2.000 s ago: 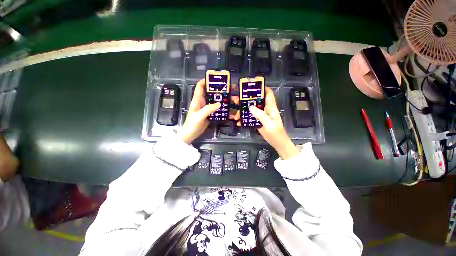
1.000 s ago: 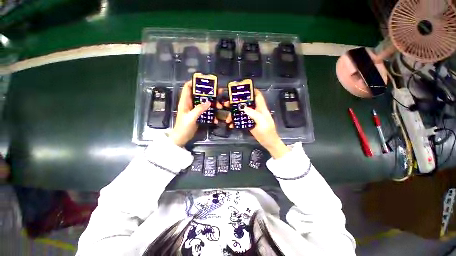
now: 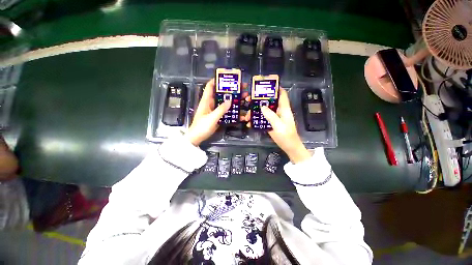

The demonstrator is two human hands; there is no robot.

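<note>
My left hand (image 3: 208,115) holds an upright black keypad phone (image 3: 228,88) with a gold frame and lit screen; the thumb lies on the key below the screen. My right hand (image 3: 281,120) holds a like keypad phone (image 3: 265,89) beside it, thumb on its upper keys. Both phones are above the clear blister tray (image 3: 151,115). In the tray, phones lie back side up, such as a phone (image 3: 174,104) at lower left and a phone (image 3: 312,108) at lower right. My hands partly hide the middle lower pockets.
Several small dark batteries or labels (image 3: 237,164) lie below the tray. To the right are a red marker pen (image 3: 386,138), a second pen (image 3: 407,140), a smartphone (image 3: 397,75) on the pink fan (image 3: 455,32) base, and a power strip (image 3: 442,147) with cables. Part of a person (image 3: 7,164) shows at far left.
Both lit screens show different content, with more bright area than before. The camera view has shifted, moving the bench scene slightly right and up in the picture. Both hands keep hold of their phones.
</note>
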